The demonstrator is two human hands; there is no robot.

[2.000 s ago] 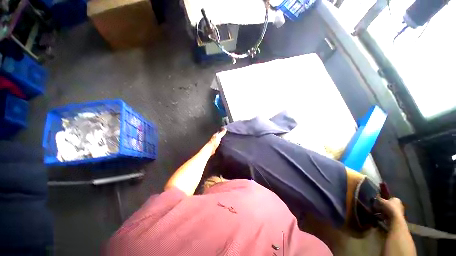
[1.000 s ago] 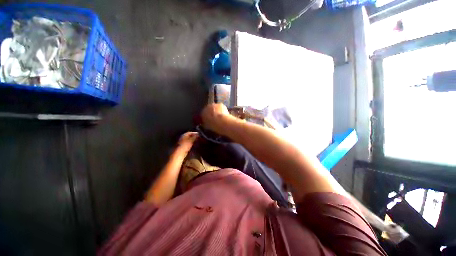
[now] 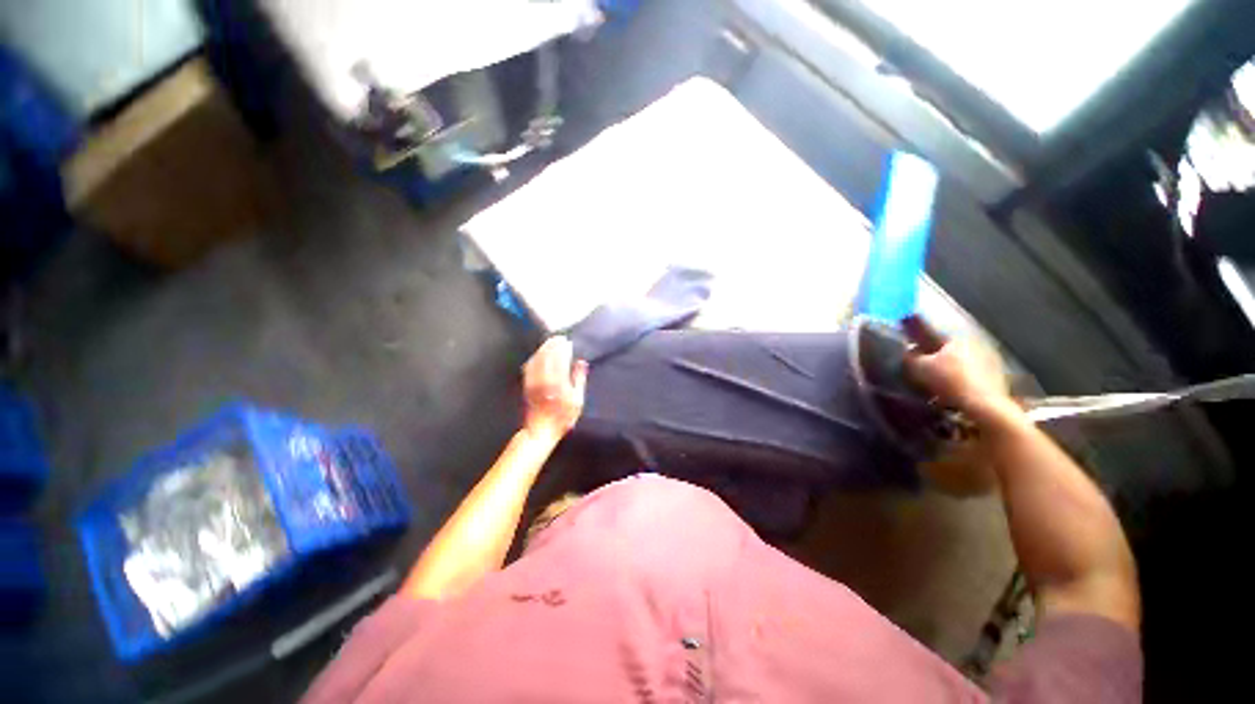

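Note:
A dark navy garment (image 3: 730, 392) lies stretched over the padded board in front of me, with a lighter grey-blue flap at its left end over the white sheet. My left hand (image 3: 555, 391) grips the garment's left end. My right hand (image 3: 950, 369) is closed on the handle of the steam iron (image 3: 892, 378), which rests at the garment's right end. The picture is blurred, and the iron's soleplate is mostly hidden.
A large white board (image 3: 674, 206) lies behind the garment, with a blue strip (image 3: 902, 234) at its right. A blue crate (image 3: 344, 481) of white pieces stands on the floor at left. A carton (image 3: 165, 165) is at upper left. A pale strap (image 3: 1142, 400) runs off right.
My right hand has moved from beside my left hand at the garment's left end to its right end with the iron. The garment now shows stretched out. The view has turned.

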